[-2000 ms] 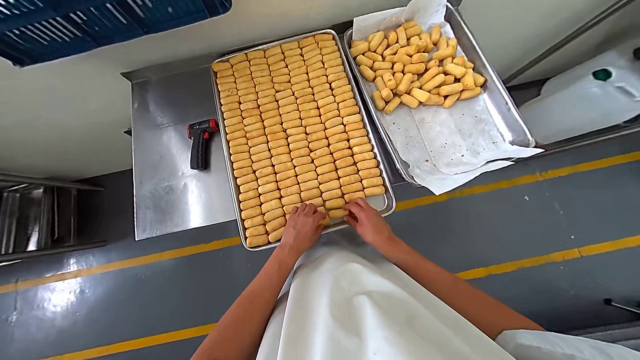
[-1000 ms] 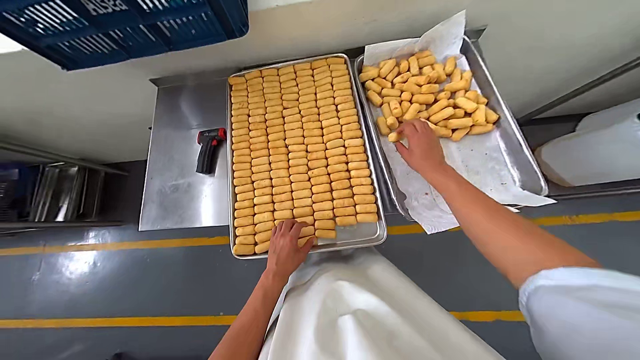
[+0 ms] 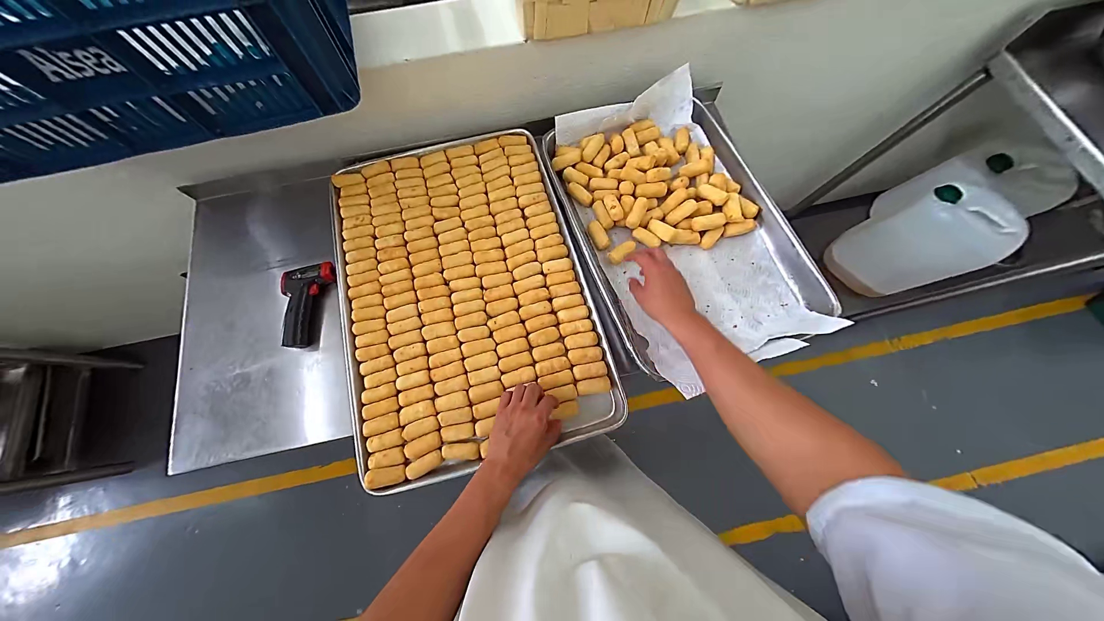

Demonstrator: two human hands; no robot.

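Fried golden sticks (image 3: 466, 285) lie in close rows on a metal sheet tray (image 3: 611, 412) in front of me. My left hand (image 3: 520, 423) rests on the sticks at the tray's near edge; its fingertips are bent down, and whether they grip one is hidden. To the right, a second metal tray (image 3: 798, 272) lined with white paper (image 3: 733, 289) holds a loose pile of the same sticks (image 3: 655, 185). My right hand (image 3: 660, 285) is over this paper, fingertips beside a single stick (image 3: 622, 252) at the pile's near left edge; whether they touch it is unclear.
An infrared thermometer gun (image 3: 304, 302) lies on the steel table (image 3: 250, 379) left of the trays. A blue plastic crate (image 3: 172, 69) overhangs the upper left. White plastic jugs (image 3: 931, 233) lie on a low shelf at right. Yellow lines (image 3: 1009, 470) cross the grey floor.
My right hand went from the full tray's near edge to the paper-lined tray, and is now slightly lower beside the pile. My left hand stays at the near edge of the full tray.
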